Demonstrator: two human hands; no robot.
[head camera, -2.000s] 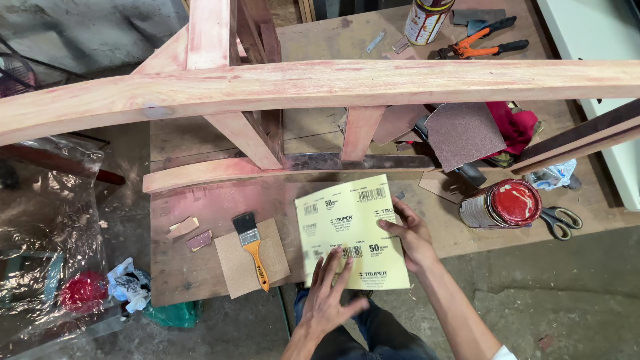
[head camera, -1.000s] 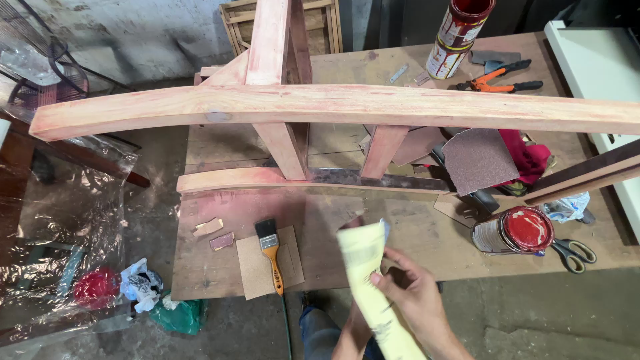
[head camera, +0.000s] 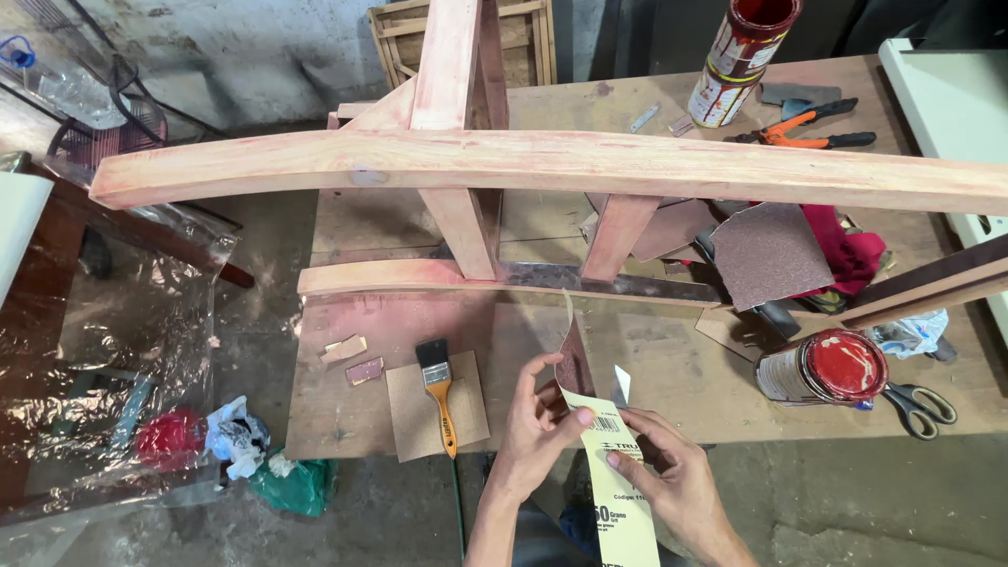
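Observation:
A sheet of Truper sandpaper (head camera: 622, 488), yellow backing up, is folded into a narrow strip between my hands, just off the near edge of the workbench. My left hand (head camera: 535, 425) pinches its upper part, where the brown grit side curls into view. On the right, my right hand (head camera: 669, 472) grips the strip, thumb on the backing. A small pale pointed piece (head camera: 622, 386) stands up by my right fingers; whether it is part of the sheet I cannot tell. Beyond my hands lies a curved wooden frame (head camera: 551, 161) with reddish traces. A paintbrush (head camera: 439, 394) rests on a brown sandpaper piece (head camera: 472, 421).
An open-topped red paint can (head camera: 846, 366) stands right of my hands beside scissors (head camera: 917, 409). Behind the frame are stacked cans (head camera: 740, 63) and orange-handled pliers (head camera: 795, 130). A worn sandpaper sheet (head camera: 768, 256) lies by a red cloth (head camera: 843, 248). Plastic sheeting (head camera: 142, 339) hangs at left.
The sandpaper was spread flat two seconds ago and is now a folded strip. My left hand has moved to its upper end, and the grit side shows.

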